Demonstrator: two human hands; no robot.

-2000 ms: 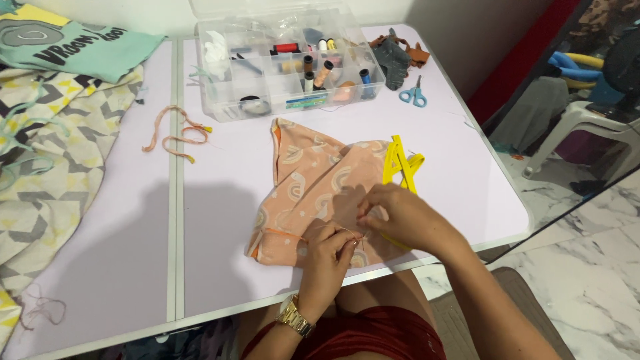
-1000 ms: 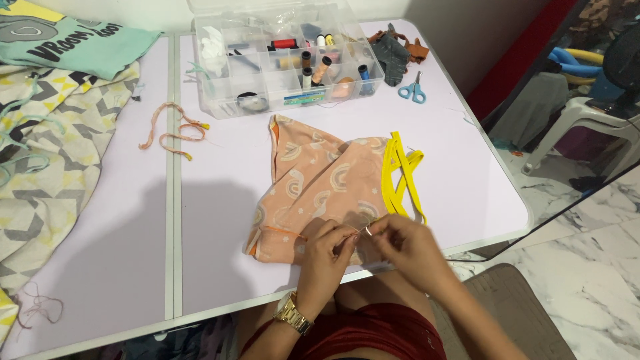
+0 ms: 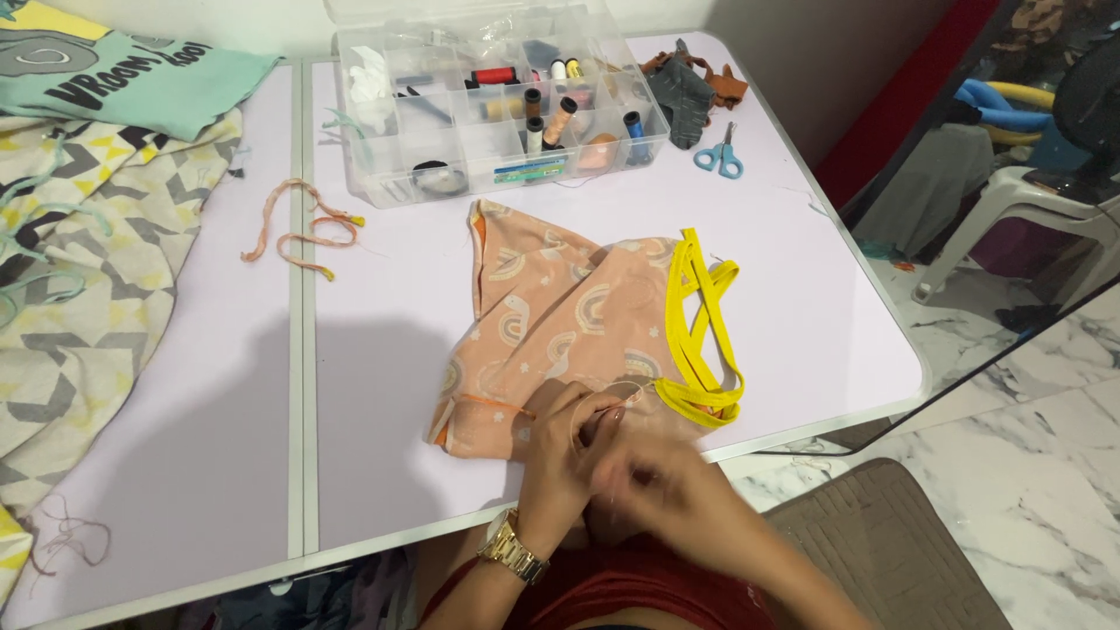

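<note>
A peach fabric garment with a rainbow print [image 3: 560, 324] lies at the table's front edge, with yellow binding and straps [image 3: 700, 341] along its right side. My left hand [image 3: 569, 437], a gold watch on its wrist, pinches the lower edge of the garment. Just right of it is my right hand [image 3: 652, 481], blurred by motion, its fingers close together; what they hold cannot be made out. A thin pale thread [image 3: 612, 389] loops above the fingers of my left hand. An orange line of stitching or thread [image 3: 494, 402] shows on the cloth left of that hand.
Behind the garment stands a clear plastic compartment box [image 3: 490, 175] with thread spools. Blue-handled scissors [image 3: 720, 160] and dark and brown fabric scraps [image 3: 682, 96] lie to its right. Peach cords [image 3: 306, 241] lie left of the garment; patterned cloth [image 3: 105, 289] covers the far left.
My right hand has come down and toward my body from the garment's lower edge. My left hand stays on the cloth in about the same place.
</note>
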